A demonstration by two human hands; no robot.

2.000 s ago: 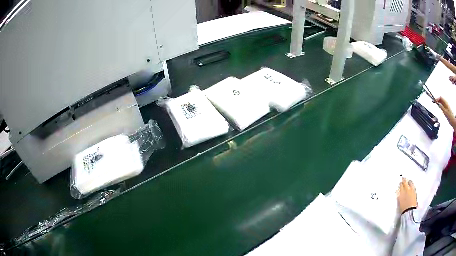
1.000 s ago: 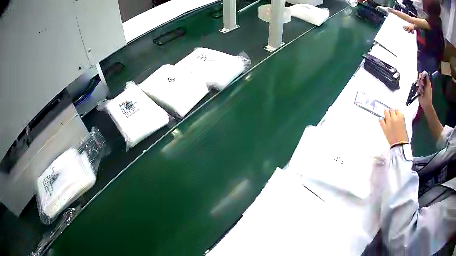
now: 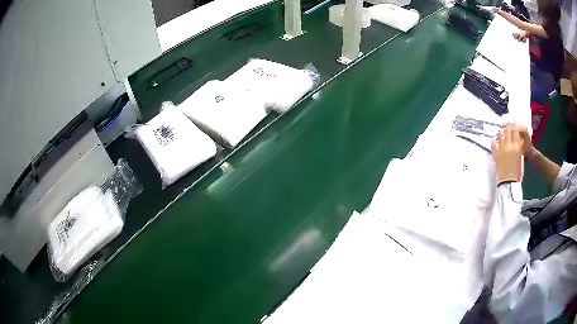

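Neither of my hands is in view. White foam sheeting point(image 3: 373, 278) lies nearest in front of me at the bottom, strongly washed out. A white stack of poly bags point(image 3: 417, 205) with a small dark mark lies further up the sheeting at right. Beyond it a flat dark-edged frame under clear film point(image 3: 474, 126) lies on the white surface. The hands of a person beside me point(image 3: 511, 149) are close together at its right end; what they grip is unclear. A stack of black frames point(image 3: 486, 90) lies farther along.
The glossy green conveyor belt point(image 3: 304, 183) runs diagonally across. On the far ledge lie several wrapped white packs point(image 3: 176, 144), black frames point(image 3: 171, 71) and two pale posts point(image 3: 351, 31). A pale machine box point(image 3: 63, 63) stands at left. Other workers' arms point(image 3: 528, 25) show top right.
My view has swung right since the oldest frame. The black frames on the far side have shifted left towards the machine. The neighbour's second hand has come down beside the first.
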